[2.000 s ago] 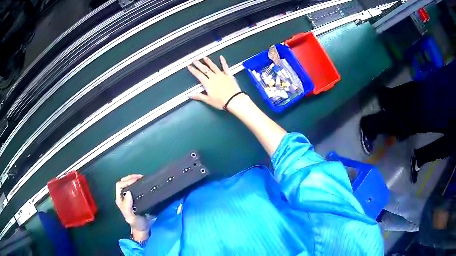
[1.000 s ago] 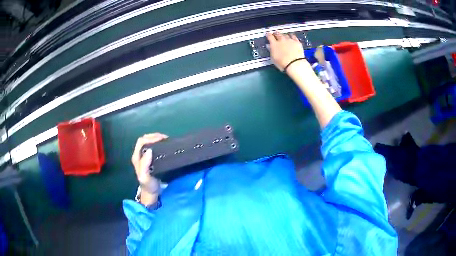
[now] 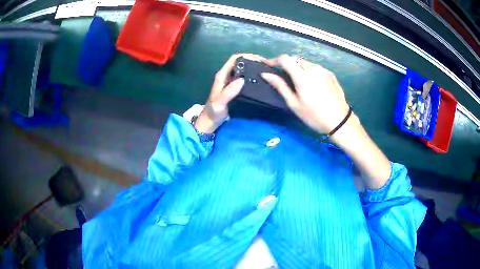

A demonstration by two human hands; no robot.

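A flat dark grey metal module (image 3: 259, 86) with small holes on its face is held just in front of my chest, over the near edge of the green bench. My left hand (image 3: 225, 92) grips its left end, thumb on the face near a round corner hole. My right hand (image 3: 311, 93) grips its right part, thumb on the face and fingers over the far edge. The module's right end is hidden by my right hand.
A red bin (image 3: 153, 31) stands at the left on the green bench (image 3: 221, 39), beside a blue cloth (image 3: 97, 51). A blue bin of small parts (image 3: 418, 105) and another red bin (image 3: 447, 122) are at the right. A dustpan (image 3: 65, 185) is at lower left.
My right hand has left the unit at the rails and come back onto the held module. The view has turned left, so the bins appear shifted.
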